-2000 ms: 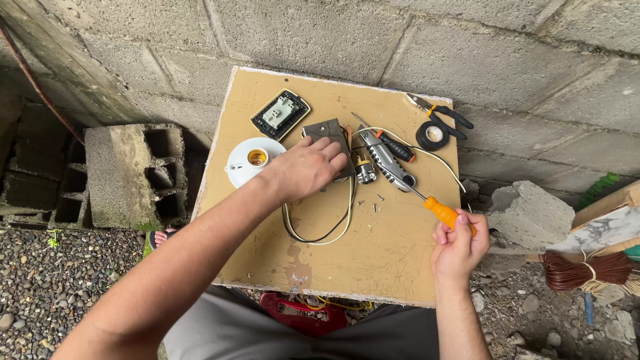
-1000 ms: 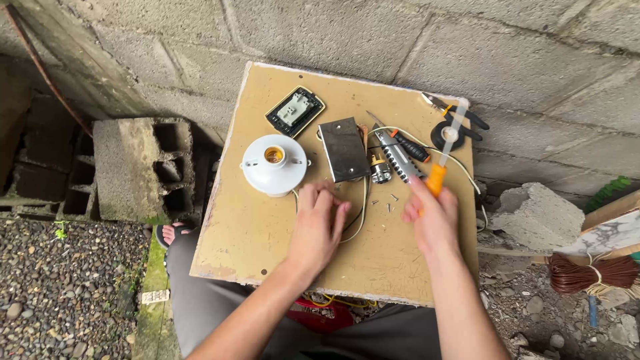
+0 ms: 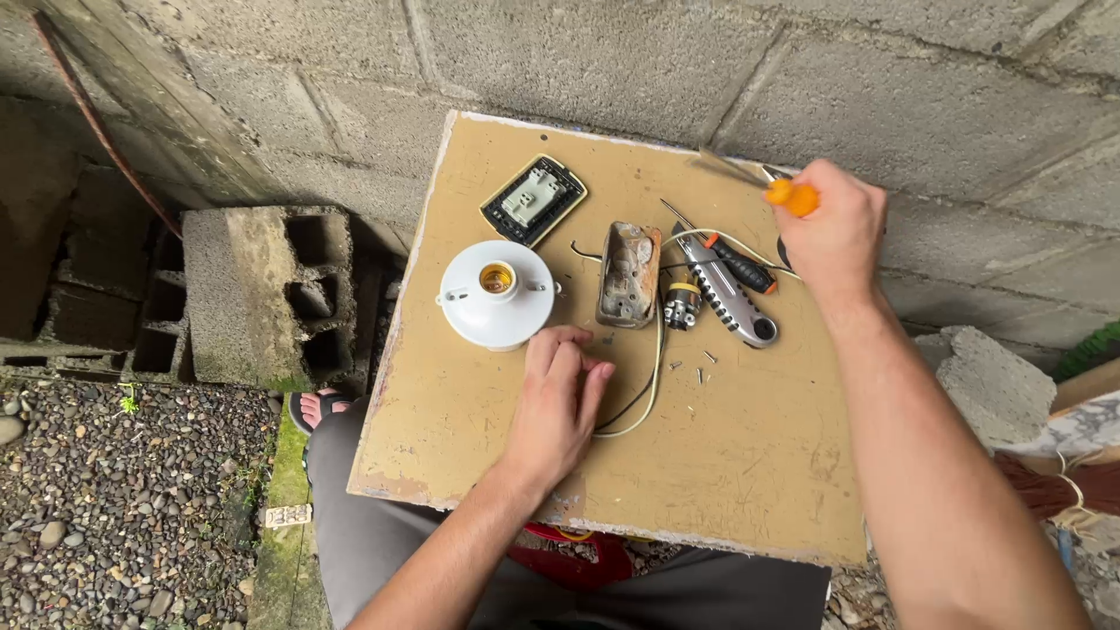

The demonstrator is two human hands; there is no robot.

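My right hand (image 3: 831, 227) grips a screwdriver (image 3: 792, 196) by its orange handle over the board's back right, its blurred shaft pointing left. My left hand (image 3: 560, 394) rests on the wooden board (image 3: 744, 472), fingers curled, just below a white lampholder (image 3: 472, 317); whether it holds anything is hidden. A rusty metal utility box (image 3: 628, 276) lies open side up, with black and white wires around it. To its right are a round plug-like fitting (image 3: 682, 304), a grey utility knife (image 3: 722, 293) and a black-and-orange screwdriver (image 3: 742, 262). Behind the lampholder lies a switch plate (image 3: 534, 199).
Several small screws (image 3: 699, 374) lie loose near the board's middle. A concrete block wall (image 3: 560, 61) runs along the back edge. Hollow blocks (image 3: 262, 297) stand at the left, a broken concrete chunk (image 3: 1006, 385) at the right. Pliers (image 3: 774, 173) are partly hidden behind my right hand.
My right hand has moved with the orange screwdriver toward the board's back right. The box, earlier showing a dark flat face, now shows its rusty hollow inside. My left hand has come away from the box.
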